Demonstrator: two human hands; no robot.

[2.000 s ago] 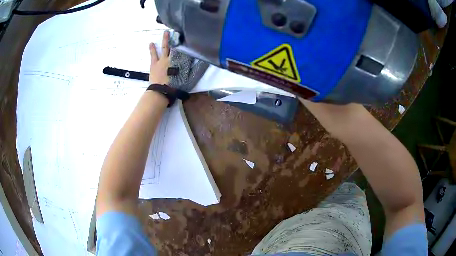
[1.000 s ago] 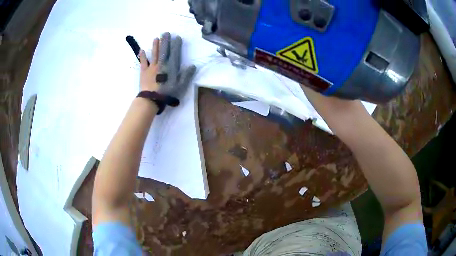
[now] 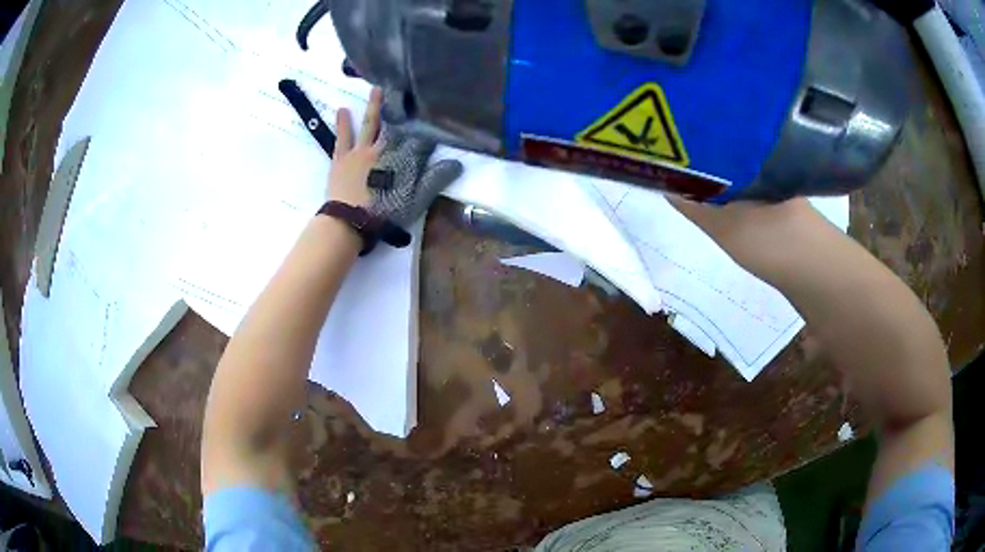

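The cutting machine, with a blue and grey motor housing and a yellow warning triangle, fills the upper right. My left hand, partly in a grey mesh glove with a dark wrist strap, lies flat with fingers spread on the white layered stack. A black strap end sticks out beyond it. My right hand is mostly hidden behind the motor housing; its grip does not show. A curved white piece and a piece with drawn lines lie below the machine. The base plate shows only in part.
Small white offcuts lie on the mottled brown table. A pointed white sliver lies near the base plate. A curved gap edge shows in the stack at left. A white roll is at upper right.
The machine has shifted left against one second ago, nearer my left hand. More of the lined white piece shows below the motor on the right. The left glove's fingers are now partly behind the housing.
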